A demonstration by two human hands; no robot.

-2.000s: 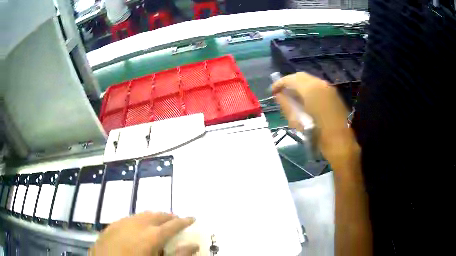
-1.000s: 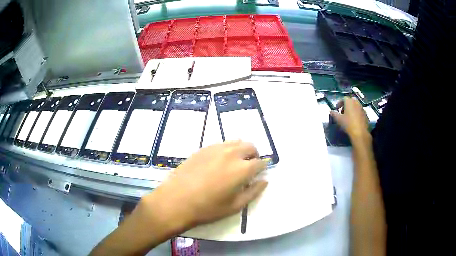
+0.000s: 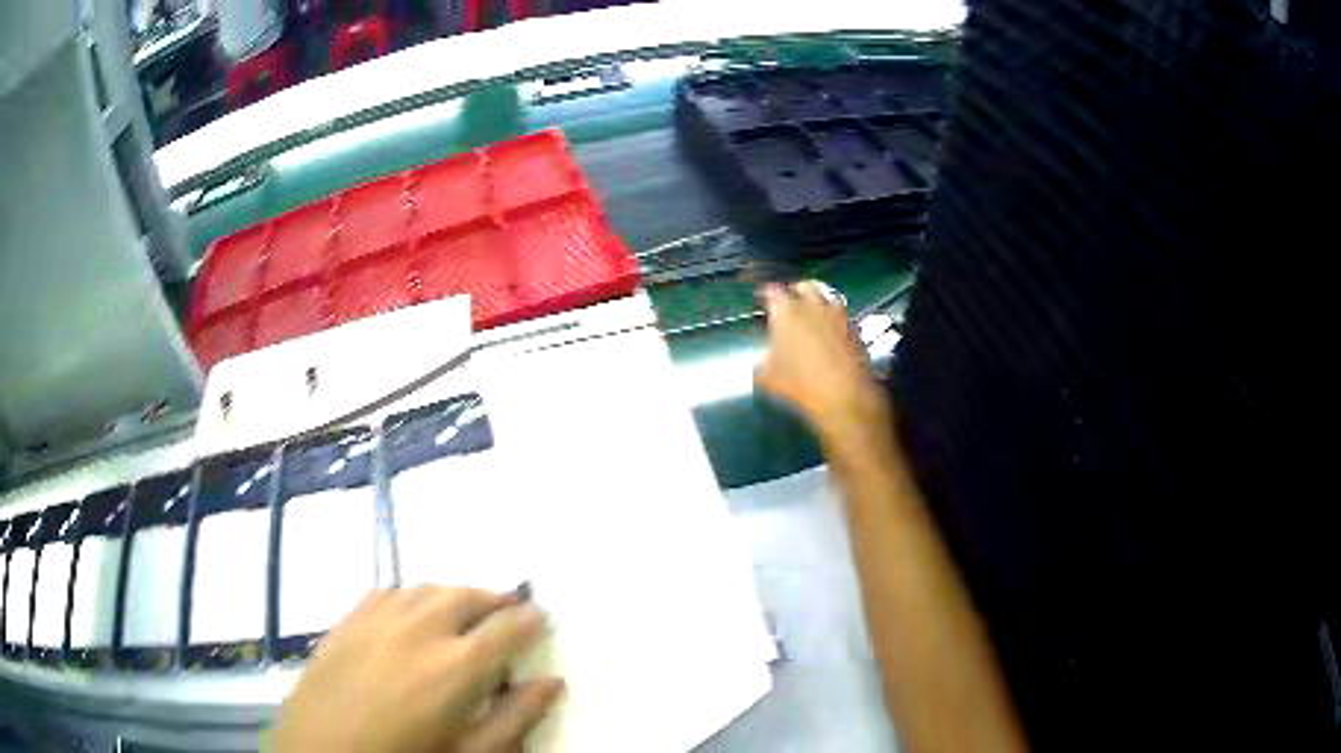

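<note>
A row of black phone middle frames (image 3: 327,464) lies side by side on the white infeed plate (image 3: 633,515), running left. My left hand (image 3: 419,677) is at the lower end of the rightmost frame (image 3: 438,427), fingers bent over its edge; the hand hides that end. This frame lies close beside its neighbour. My right hand (image 3: 818,353) is stretched out over the green conveyor (image 3: 706,302), right of the plate. It is blurred, with a small bright thing at its fingertips; whether it grips anything cannot be told.
A red tray (image 3: 427,228) lies behind the white side guide (image 3: 346,361). Black blister trays (image 3: 824,155) sit on the conveyor at the back. A tall black stack (image 3: 1132,383) fills the right side. A grey machine cover (image 3: 74,250) stands at left. Red stools show at the top left.
My left hand has brought the rightmost frame left, closer to the row. My right hand is still over the conveyor, reaching farther back. The view has shifted.
</note>
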